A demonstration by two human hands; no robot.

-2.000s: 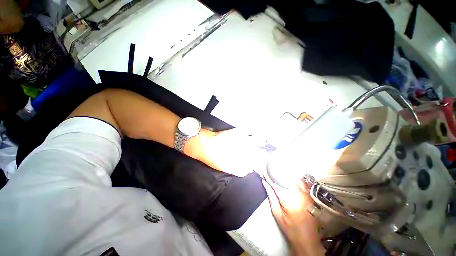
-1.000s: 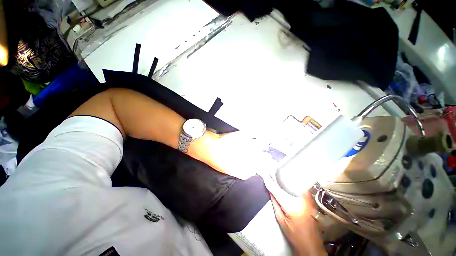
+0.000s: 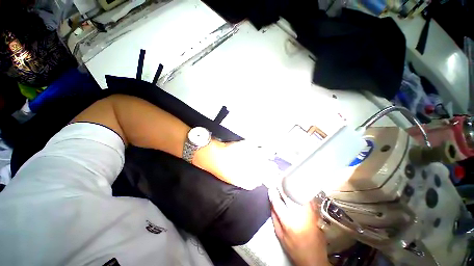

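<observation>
A large black garment lies over my lap and the table edge, under my left forearm. Narrow black belt loops stick out from its far edge onto the white table. My left hand rests on the garment near the needle area, its fingers washed out by glare. My right hand is at the garment's right end, beside the sewing machine, its fingertips partly hidden by glare and the lamp. The needle and presser foot cannot be made out.
More black cloth lies on the far side of the white table. A curved metal lamp arm rises over the machine. A blue object and patterned dark cloth are at the far left.
The view shifts slightly between frames. Both hands and the garment stay in nearly the same place at the machine.
</observation>
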